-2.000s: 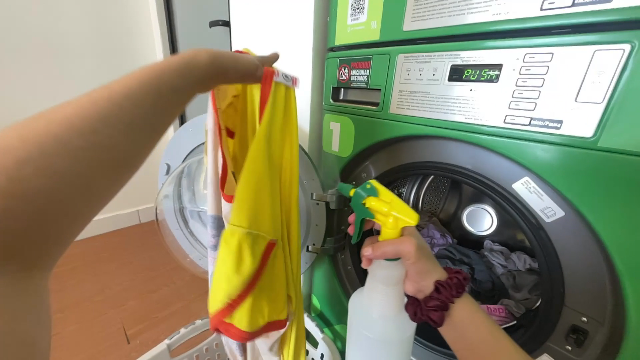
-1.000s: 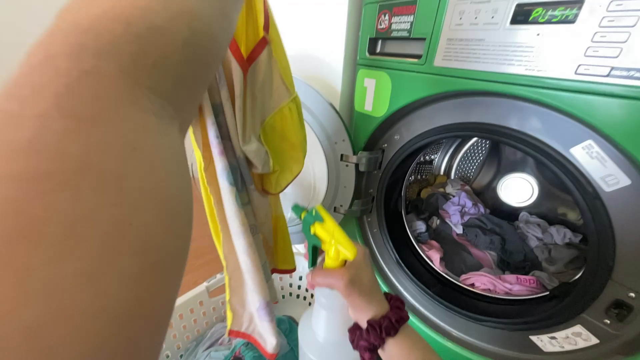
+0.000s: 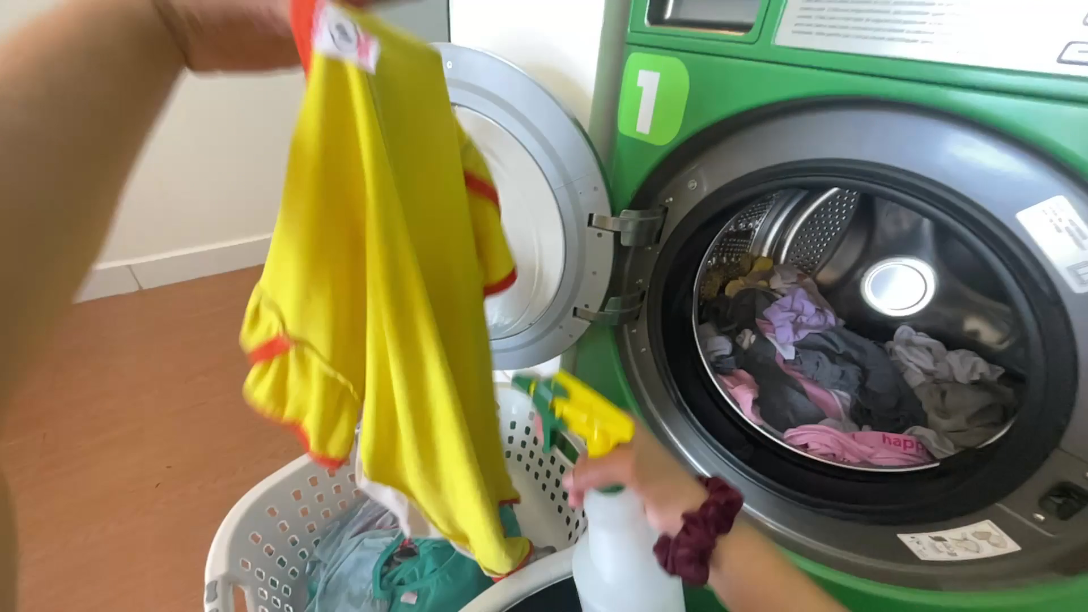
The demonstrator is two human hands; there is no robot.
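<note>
My left hand point(image 3: 246, 34), at the top left and partly cut off, holds up a yellow shirt with red trim point(image 3: 399, 280) by its collar, where a white label shows. The shirt hangs over a white perforated laundry basket point(image 3: 255, 501). My right hand point(image 3: 633, 476) grips the neck of a white spray bottle point(image 3: 625, 552) with a yellow and green trigger head point(image 3: 586, 412), its nozzle toward the shirt. A dark red scrunchie point(image 3: 699, 531) circles my right wrist.
A green front-loading washing machine point(image 3: 663, 178) stands at the right, its round door point(image 3: 595, 195) swung out behind the shirt. Its drum holds mixed clothes point(image 3: 850, 374). Teal and light blue clothes point(image 3: 433, 574) lie in the basket. Brown floor point(image 3: 127, 408) and a white baseboard are at the left.
The shirt has turned: one second ago its whitish side showed, now its yellow side does. The spray bottle remains in my right hand.
</note>
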